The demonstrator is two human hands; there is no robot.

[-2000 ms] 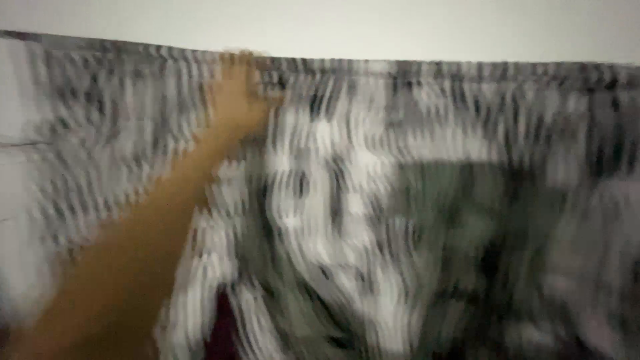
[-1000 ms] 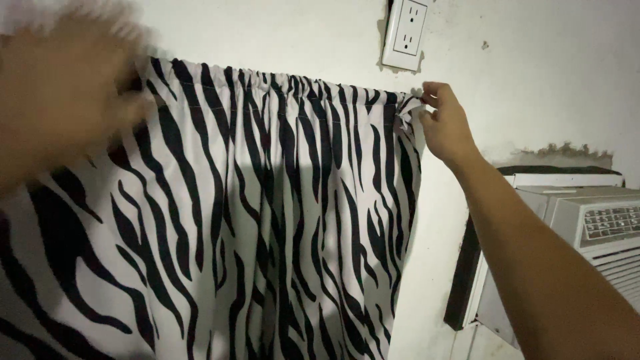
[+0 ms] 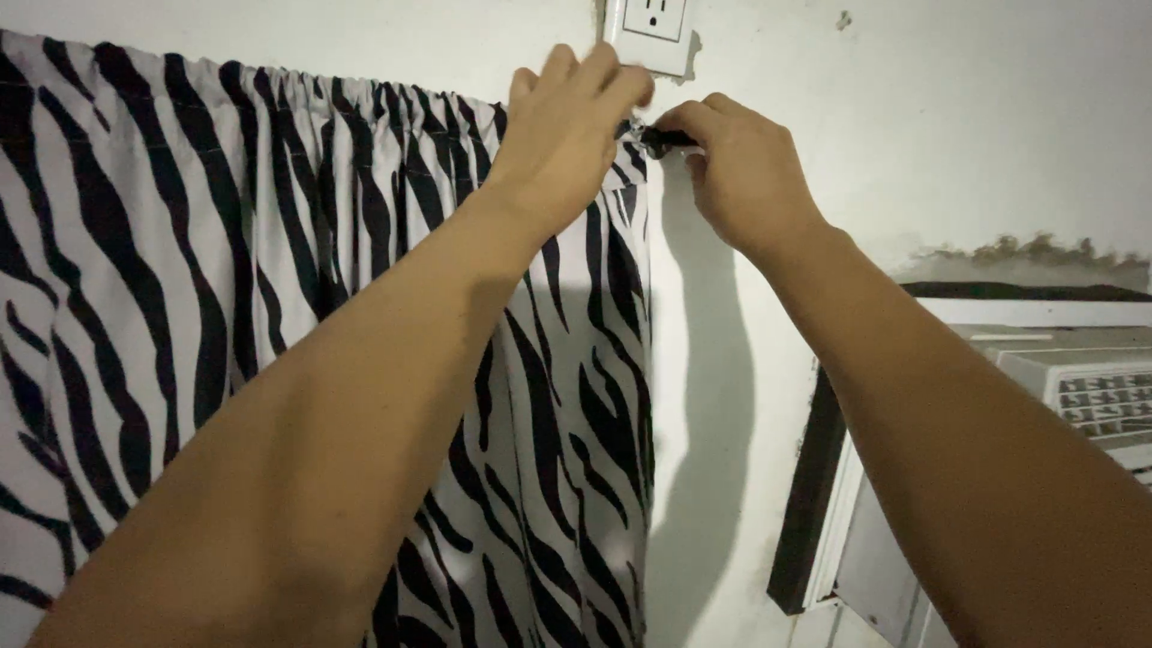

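Observation:
A zebra-striped curtain (image 3: 297,207) hangs gathered along its top edge against the wall. My left hand (image 3: 576,126) is at the curtain's upper right corner, fingers bent over the top edge; whether it grips the fabric is hidden behind the hand. Just right of that corner, my right hand (image 3: 733,162) pinches a small dark piece (image 3: 668,139), possibly a tie or the end of the curtain's support, between thumb and fingers. The dark piece meets the corner of the fabric.
A white wall outlet (image 3: 652,31) sits directly above my hands. To the lower right, a window air conditioner (image 3: 1026,360) juts from a framed opening with a dark strip (image 3: 810,495) on its left side. Stained, rough plaster runs above the unit.
My left hand has moved right from the left part of the curtain to its right corner. My right hand stays by that corner. The view is closer to the corner.

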